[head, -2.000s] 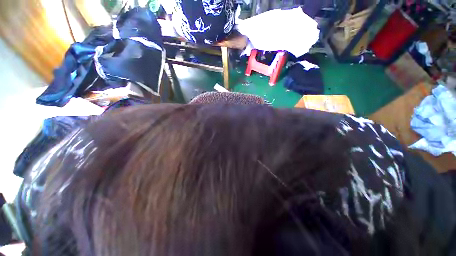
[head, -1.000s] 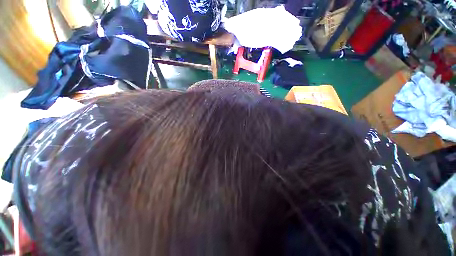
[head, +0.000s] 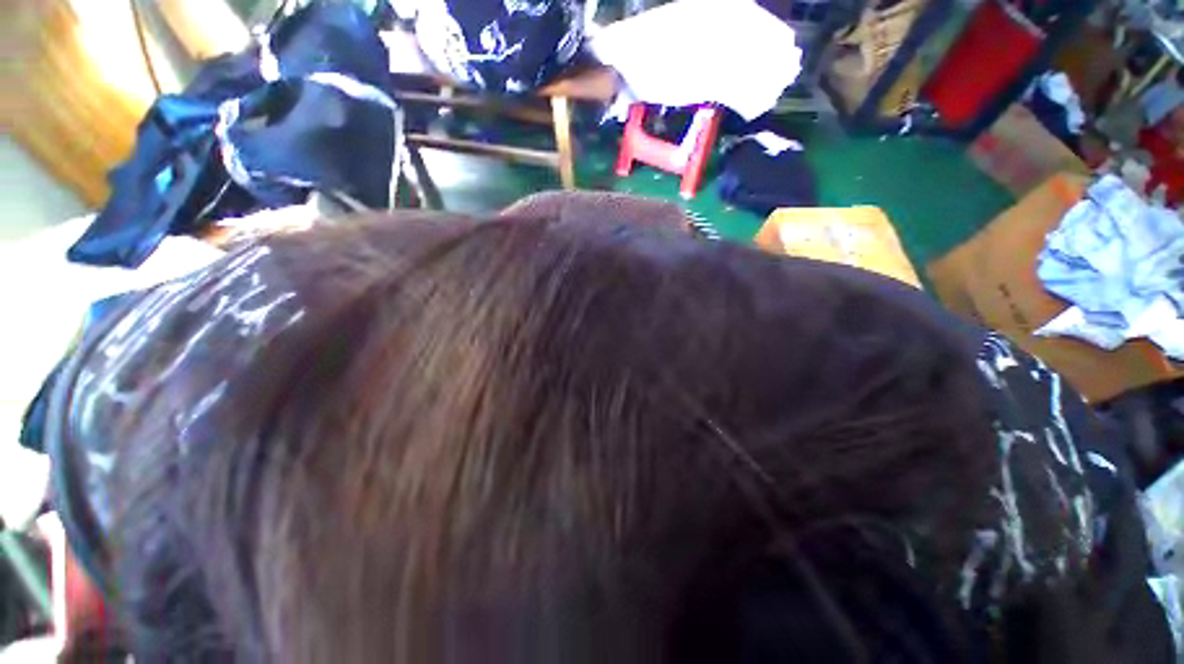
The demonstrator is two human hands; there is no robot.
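Neither my left hand nor my right hand is in view. Brown hair and a black top with white squiggle print fill most of the picture. A heap of dark garment pieces (head: 312, 136) with white trim lines lies at the upper left. Behind the hair, the top of a brown padded seat (head: 597, 208) shows. Light blue cloth (head: 1117, 260) lies crumpled on a cardboard carton (head: 993, 279) at the right. No held thing or work surface in front of a hand can be seen.
A person in a black-and-white top (head: 504, 39) is at a wooden bench (head: 564, 140). White cloth (head: 708, 52) is above a red stool (head: 667, 153). A dark cloth bundle (head: 766, 175) lies on the green floor. A yellow-tan block (head: 844, 236) and a red container (head: 983, 62) stand right.
The view has shifted since two seconds ago, so the background sits higher in the picture. More of the carton shows at the right. No hand has appeared.
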